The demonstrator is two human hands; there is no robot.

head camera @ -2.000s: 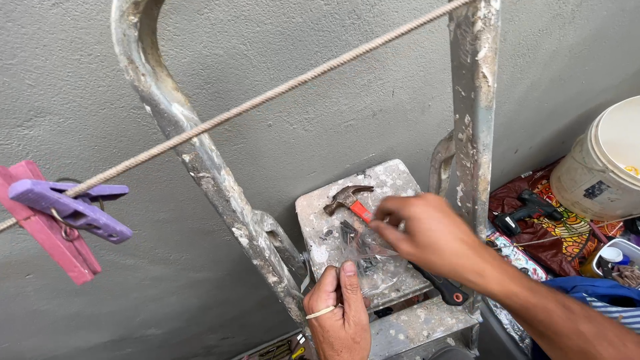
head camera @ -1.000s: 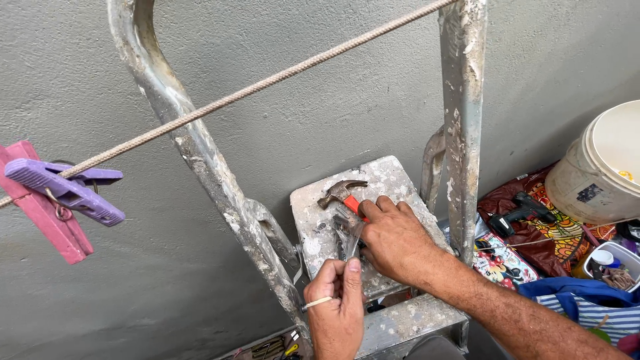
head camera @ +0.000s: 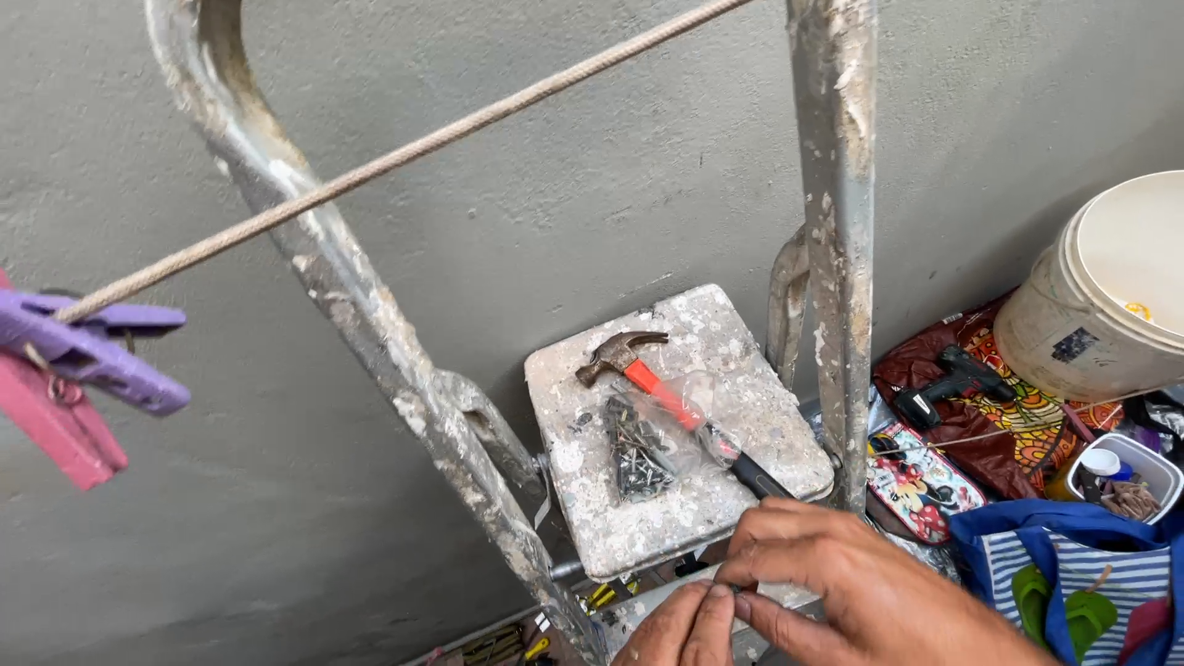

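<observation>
My left hand (head camera: 680, 629) and my right hand (head camera: 823, 578) meet at the fingertips near the bottom edge, just in front of the stepladder's top platform (head camera: 573, 370). A small dark thing is pinched between the fingertips; it is too hidden to name. On the paint-spattered platform lies a claw hammer (head camera: 661, 393) with a red and black handle, its head toward the wall. A clear plastic bag of screws or nails (head camera: 638, 467) lies beside the handle, part of its film over it.
Ladder rails (head camera: 837, 231) rise on both sides. A rope (head camera: 416, 148) with purple and pink clothespins (head camera: 92, 356) crosses in front. At right are a white bucket (head camera: 1045, 314), a cordless drill (head camera: 953, 384), a plastic tub (head camera: 1147, 462) and a blue striped bag (head camera: 1008, 564).
Both hands have moved off the plastic bag toward the bottom of the view and come together at the fingertips. The bag now lies released on the platform by the hammer.
</observation>
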